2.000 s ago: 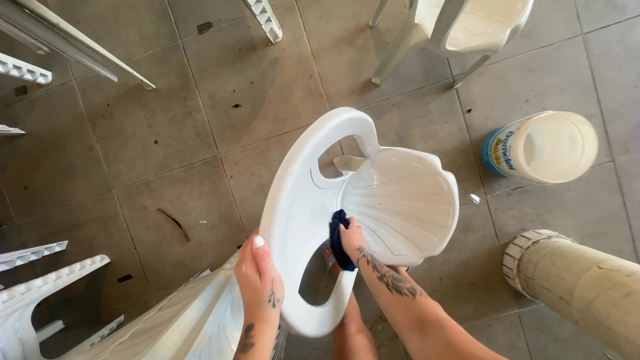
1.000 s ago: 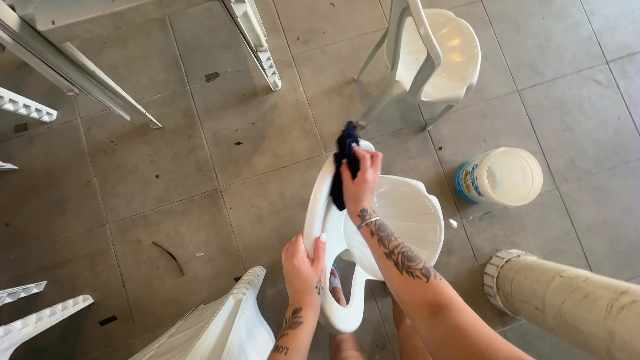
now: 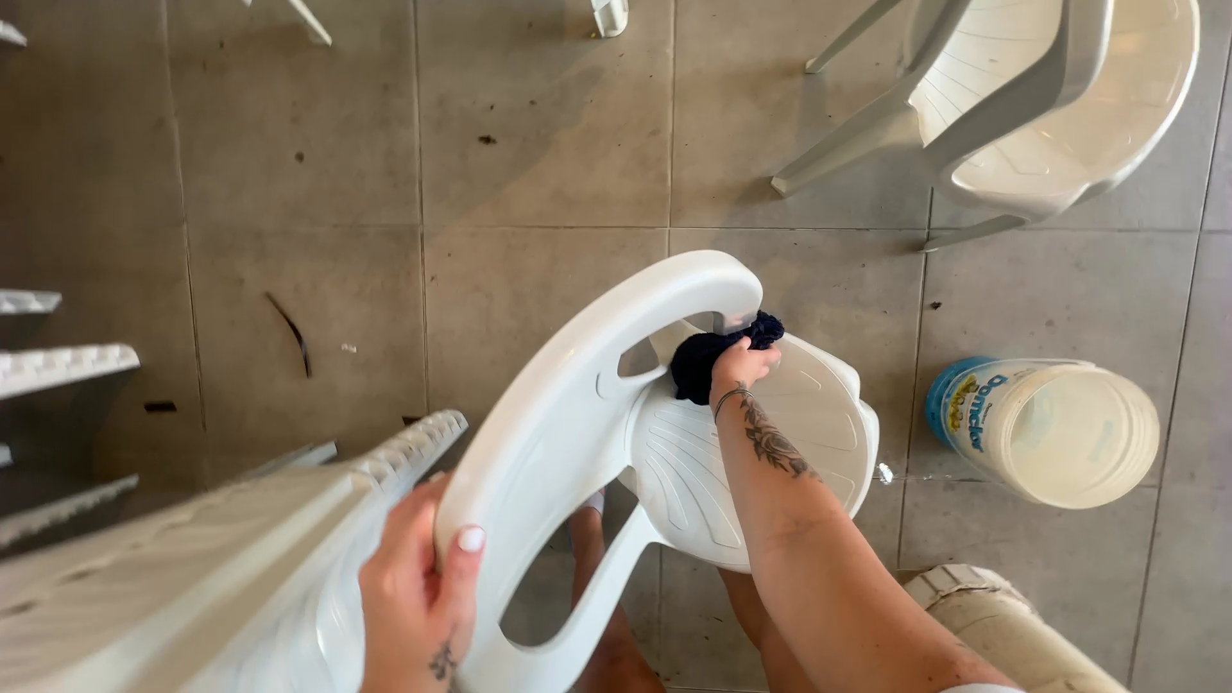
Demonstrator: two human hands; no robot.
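A white plastic armchair (image 3: 568, 385) stands right before me, its curved back and arms towards the left and its shell-patterned seat to the right. My left hand (image 3: 423, 568) grips the outer edge of the chair's back, thumb on top. In my right hand (image 3: 744, 368) is a bunched dark navy cloth (image 3: 701, 364), held against the inner side of the far arm, above the seat. The cloth hides part of the arm and seat beneath it.
Another white plastic chair (image 3: 1049, 106) stands at the upper right. A plastic bucket (image 3: 1078, 433) with a blue printed side is at the right, above a thick pale column (image 3: 1011, 626). White plastic furniture (image 3: 241, 568) fills the lower left.
My right hand has moved the cloth from the top of the chair's back to the far arm by the seat. My left hand still holds the back. The view has shifted.
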